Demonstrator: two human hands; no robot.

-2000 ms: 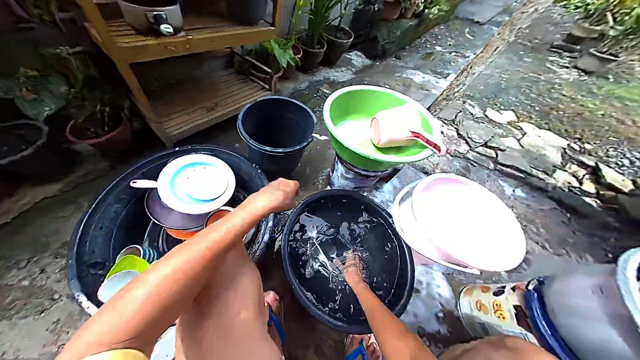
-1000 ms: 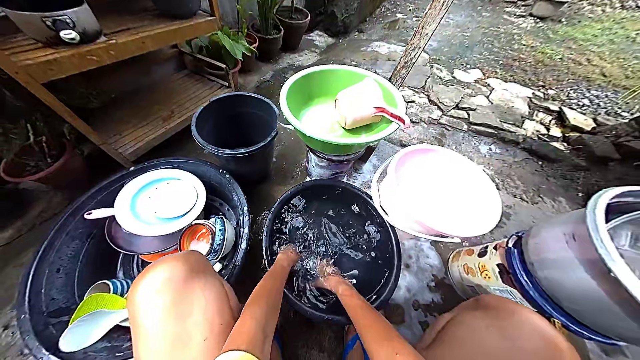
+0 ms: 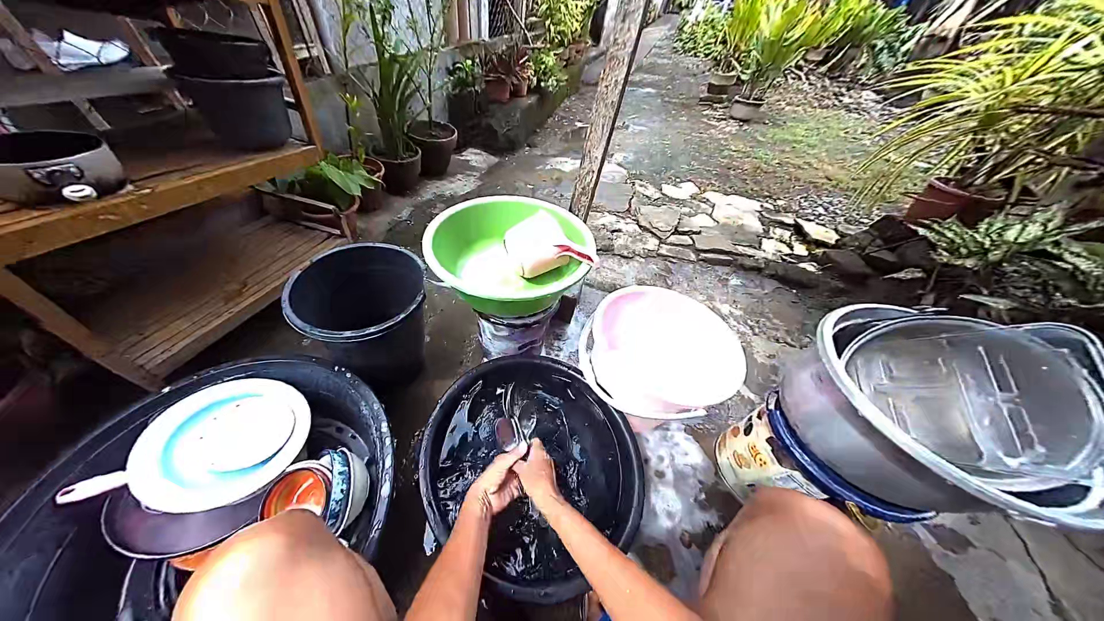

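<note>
My left hand (image 3: 498,481) and my right hand (image 3: 538,473) meet over the black plastic basin (image 3: 634,483), which holds water. Between them are metal spoons (image 3: 511,431), their bowls pointing away from me. Both hands appear closed on the handles; my fingers hide most of these. At the left, a large black tub (image 3: 379,431) holds stacked dishes: a white and blue plate (image 3: 216,440), a dark pan (image 3: 138,526), an orange bowl (image 3: 296,492) and a patterned bowl (image 3: 349,487). Beyond the basin, a green basin (image 3: 461,233) has a dipper (image 3: 535,246) with a red handle in it.
A black bucket (image 3: 354,297) stands behind the tub. Right of my basin is a pale pink basin (image 3: 664,354). Farther right, a large metal basin (image 3: 819,431) holding a clear plastic lid or tray (image 3: 966,397) rests by a printed container (image 3: 759,448). A wooden shelf (image 3: 172,207) stands at the left.
Two seconds ago my left hand was near the bucket; it then went into the basin water. Now both hands are together above the water with spoons. The view has tilted up.
</note>
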